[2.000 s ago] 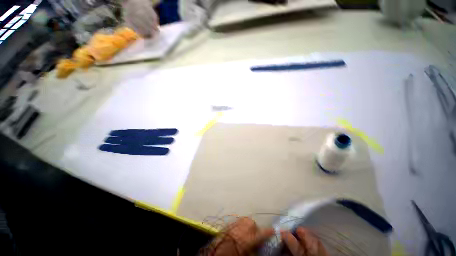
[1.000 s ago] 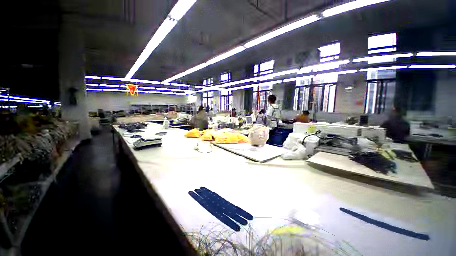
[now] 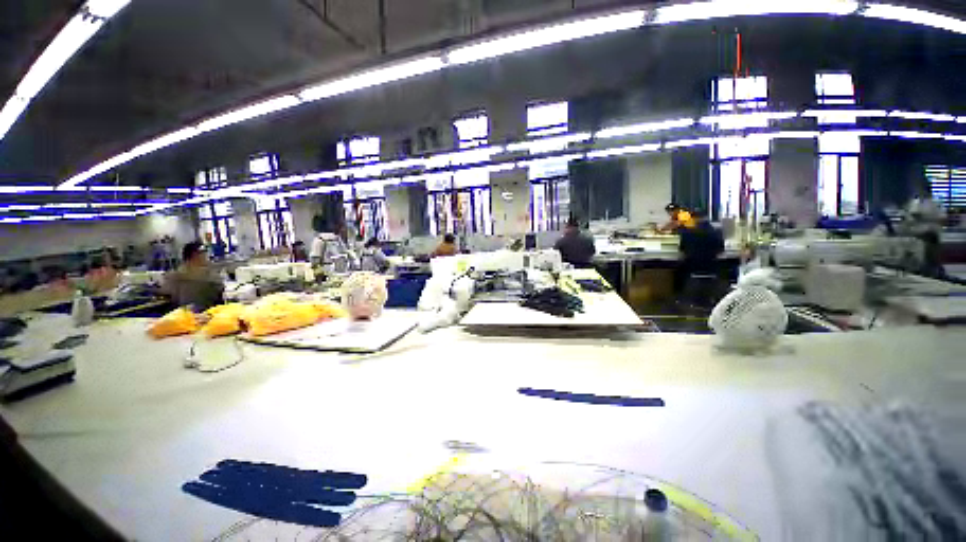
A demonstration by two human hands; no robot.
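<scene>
No hand shows; both are out of the picture. A fan of several navy strips [image 3: 273, 491] lies on the white-covered table [image 3: 445, 408] at lower left. One navy strip [image 3: 590, 398] lies alone farther off, right of centre. The dark blue top of the thread cone [image 3: 656, 499] shows at the bottom edge; its body is hidden or blends into the white. Yellow tape [image 3: 436, 473] lies near the bottom centre, and more tape is at the cone's right. Thin tangled hair-like lines blur over the bottom edge and cover part of the beige sheet.
Bagged grey strips [image 3: 874, 466] lie at lower right. Orange-yellow bundles [image 3: 260, 314] and a white board are at the far left. Dark pieces [image 3: 552, 301] lie on another board. A white round fan-like object [image 3: 749, 317] stands at the far right. Several people sit or stand beyond.
The view has swung up from the work, then to the right. My hands, seen two seconds ago at the bottom, are out of the picture. The cone top and bagged strips show again.
</scene>
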